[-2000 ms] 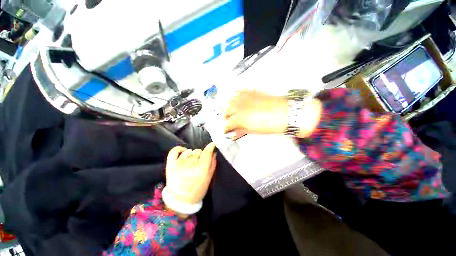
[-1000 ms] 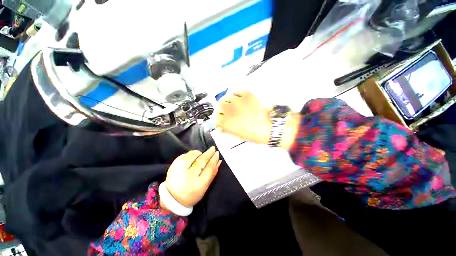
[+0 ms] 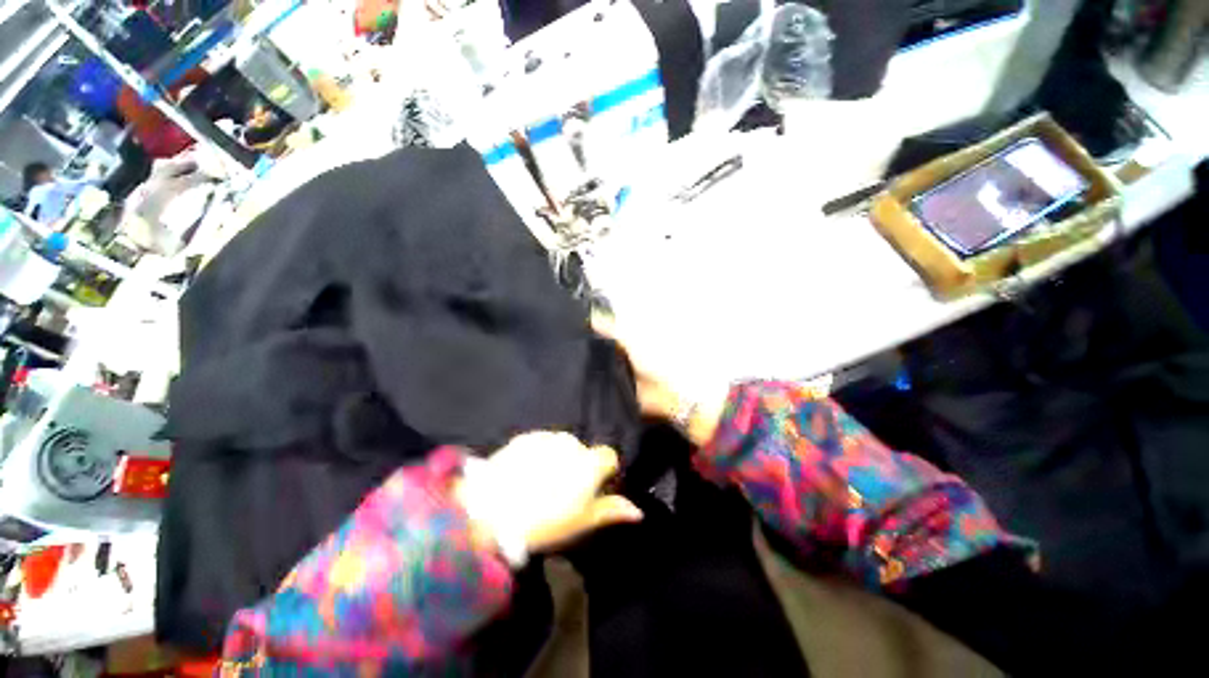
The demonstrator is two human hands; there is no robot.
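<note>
The black fabric (image 3: 438,331) is bunched up over the left of the machine table and hides part of the machine head. My left hand (image 3: 546,490) is closed on its near edge, thumb pointing right. My right hand (image 3: 652,378) is at the fabric's right edge, blurred, with its fingertips partly hidden by dark folds; it appears to hold the cloth. The needle area (image 3: 577,212) shows small metal parts just beyond the fabric. The thread snips (image 3: 709,179) lie on the white table right of the needle.
A yellow-brown tray (image 3: 944,272) holds a lit phone (image 3: 1001,199) at the right, with a black stick (image 3: 855,199) beside it. A clear bag (image 3: 796,53) lies behind. A grey unit (image 3: 66,464) with a red label stands left. A person (image 3: 53,192) is far back left.
The view has swung back and wider. The fabric has been drawn up over the machine's left part. My right hand has left the needle area and moved to the fabric's edge, nearer me.
</note>
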